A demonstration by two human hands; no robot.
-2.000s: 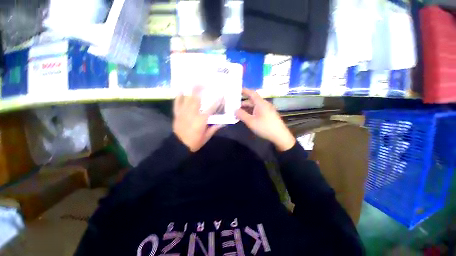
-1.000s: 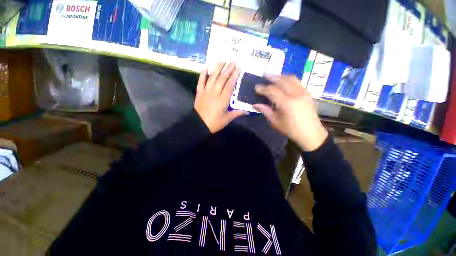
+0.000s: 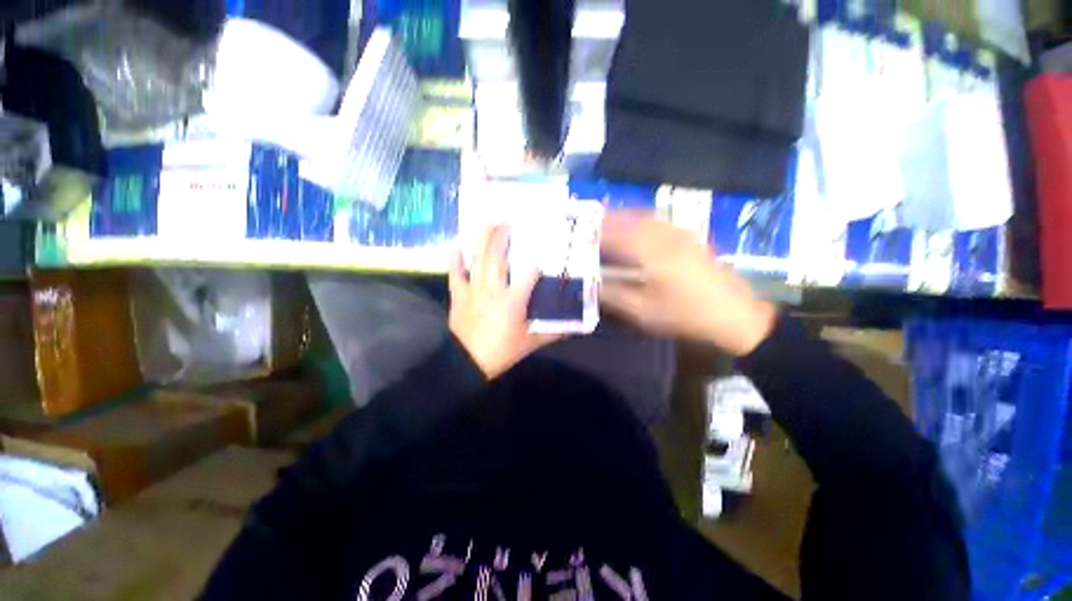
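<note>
The white plastic housing lies at the bench's front edge, with a dark rectangle in its lower part. My left hand rests on the housing's left side with fingers spread and holds it. My right hand is blurred, just right of the housing. Whether it holds anything cannot be told. The black screwdriver hangs above the housing, and no hand is on it.
Black foam sheets lie behind to the right, with white parts beyond them. A red bin stands at the bench's right end. A blue basket is at the lower right. Cartons stand at the left. White and black units show beside the seat.
The blurred white piece now shows clearly as a housing with a dark rectangle in it. My right hand has moved off the dark rectangle to the right. The camera view has shifted.
</note>
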